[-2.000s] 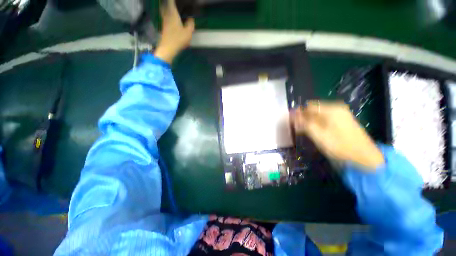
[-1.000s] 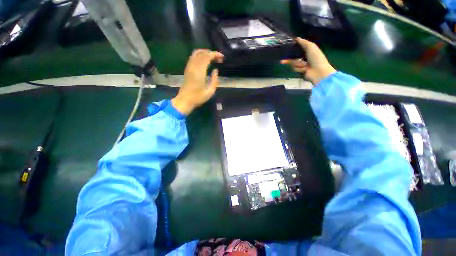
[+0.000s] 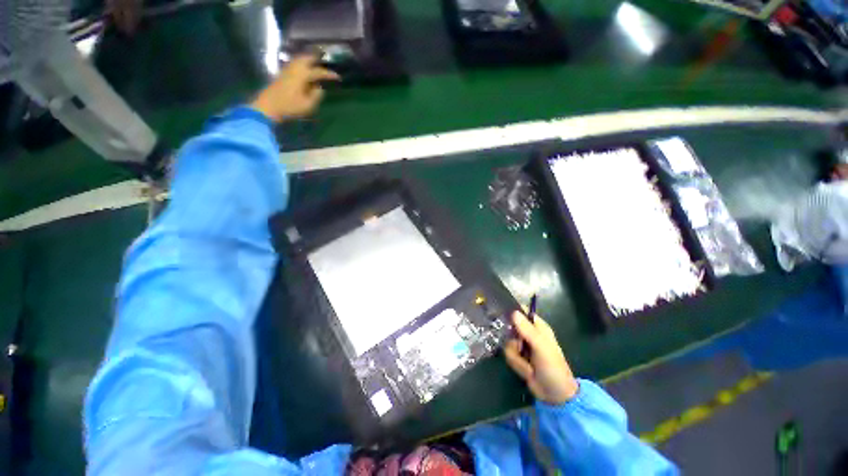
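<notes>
An open tablet device (image 3: 383, 279) lies in a black tray (image 3: 307, 311) on the green bench, turned at an angle. Its silver-white rectangle faces up and its circuit board (image 3: 437, 353) is at the near end. My right hand (image 3: 542, 361) holds dark, pen-like tweezers (image 3: 533, 309) beside the tray's near right corner; their tip points up, off the board. My left hand (image 3: 294, 90) is over the conveyor, its fingers at the near edge of another device tray (image 3: 377, 56). Whether the fingers grip that tray is unclear.
A parts tray (image 3: 628, 228) of white pieces stands right, with a dark loose pile (image 3: 513, 197) left of it and plastic bags (image 3: 711, 209) beyond. Another device tray (image 3: 502, 33) is on the conveyor. A pale fan arm (image 3: 88, 98) stands at upper left.
My right hand has left the raised tray and come down beside the bench device, with tweezers showing. My left hand is now at a conveyor tray. The view has turned, and the bench device appears more tilted.
</notes>
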